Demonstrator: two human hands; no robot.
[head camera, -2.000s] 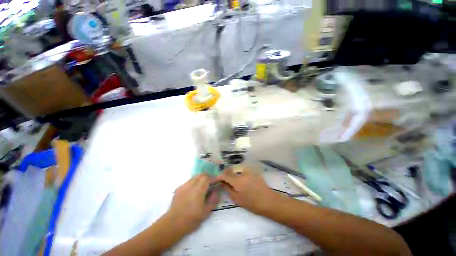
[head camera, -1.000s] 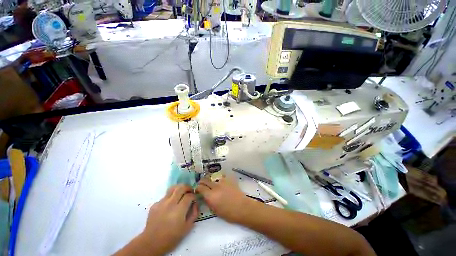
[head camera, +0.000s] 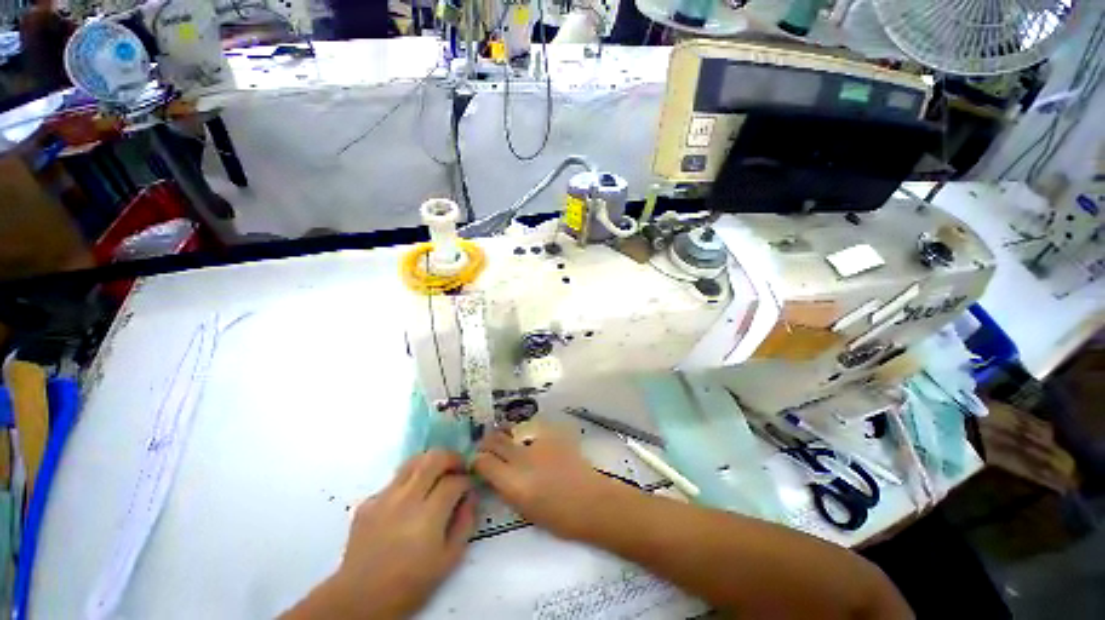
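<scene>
A mint-green cloth piece (head camera: 427, 430) lies under the needle area of the off-white sewing machine (head camera: 630, 309), partly behind the machine head. My left hand (head camera: 418, 521) is on the near edge of the cloth, fingers bent, left of the needle. My right hand (head camera: 533, 478) is beside it, fingertips close to the presser foot area. Both hands pinch the cloth between them at the front of the needle. The needle and the held cloth edge are mostly hidden by my fingers.
Right of my right hand lie a dark pointed tool (head camera: 612, 425), a white-handled tool (head camera: 662, 468), pale green strips (head camera: 715, 442) and dark-handled scissors (head camera: 845, 499). A white lined strip (head camera: 158, 448) lies left. A blue basket (head camera: 51, 484) stands at the left edge.
The view has steadied and shifted since the oldest frame. Both hands stay at the needle area, with only slight movement in the last second.
</scene>
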